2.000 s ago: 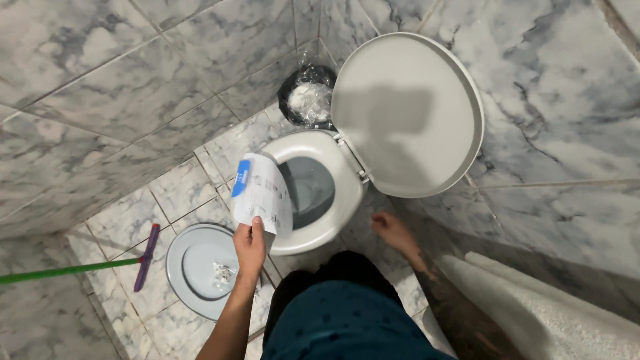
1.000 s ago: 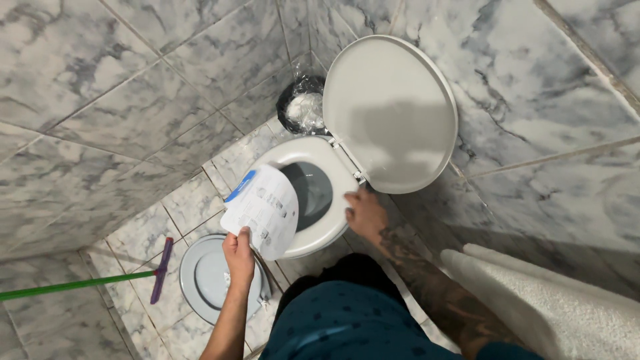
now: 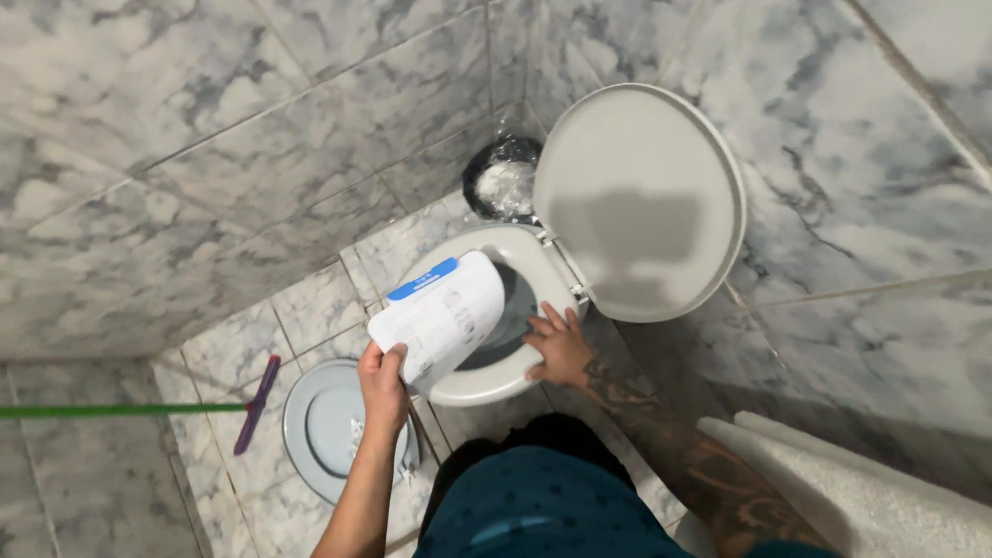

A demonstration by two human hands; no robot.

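My left hand [image 3: 384, 380] pinches the lower corner of a curled white printed sheet [image 3: 446, 318] with a blue band, held over the left part of the toilet bowl. My right hand [image 3: 559, 346] rests with fingers spread on the right side of the white toilet seat [image 3: 473, 387], near the hinges [image 3: 568, 267], and seems to hold nothing. The round toilet lid [image 3: 643, 194] stands raised behind the seat. Part of the bowl's inside is hidden by the sheet.
A grey round lid or seat [image 3: 310, 418] lies on the tiled floor at left, with small white pieces on it. Beside it is a purple squeegee [image 3: 256, 404] with a green handle. A lined waste bin [image 3: 504, 182] stands behind the toilet. A light towel [image 3: 845, 480] hangs at right.
My right hand has moved from beside the toilet onto the seat, its fingers now spread. The sheet stays in my left hand and is turned more to the side.
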